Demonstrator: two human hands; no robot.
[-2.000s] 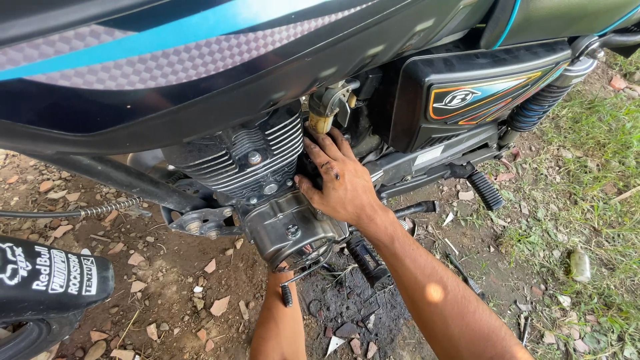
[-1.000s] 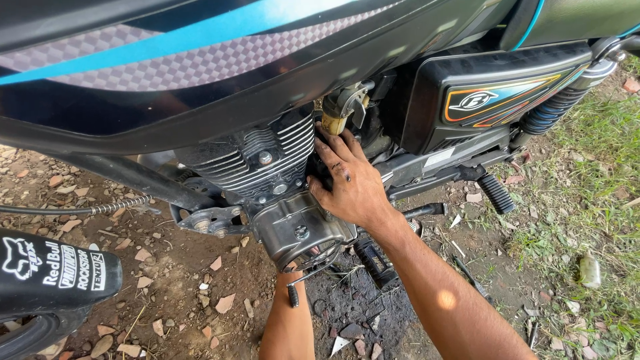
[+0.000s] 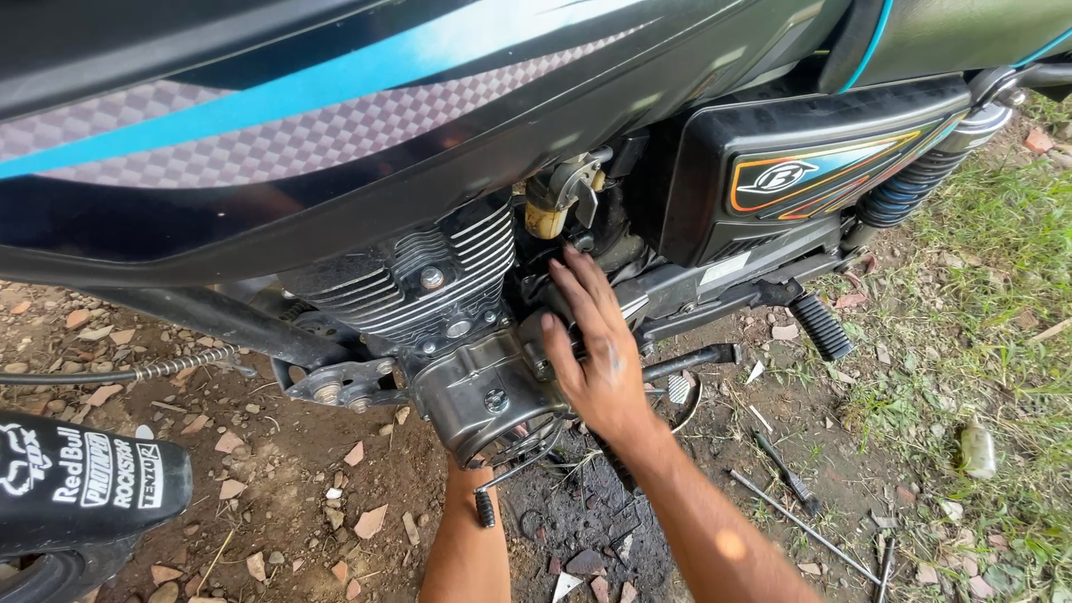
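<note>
My right hand (image 3: pixel 596 347) is at the rear of the motorcycle's engine, behind the crankcase cover (image 3: pixel 490 389), its fingers spread and reaching up below the fuel filter cup (image 3: pixel 544 219) of the petcock. Whether its fingertips touch a part is hard to see. My left forearm (image 3: pixel 469 536) rises from the bottom edge, and the left hand is hidden under the engine. Ahead of my right hand are the finned cylinder (image 3: pixel 419 276) and its bolts. The gear shift lever (image 3: pixel 484 507) hangs in front of the left forearm.
The fuel tank (image 3: pixel 335 126) spans the top, the black side cover (image 3: pixel 821 167) the upper right. A footpeg (image 3: pixel 821 327) sticks out at right. A brush (image 3: pixel 787 473) and a metal rod (image 3: pixel 804 523) lie on the dirt. A front mudguard (image 3: pixel 84 486) is at lower left; dark oily soil (image 3: pixel 620 536) is below.
My right hand has shifted down and back from the filter cup, which now shows more fully. The left forearm stays under the engine.
</note>
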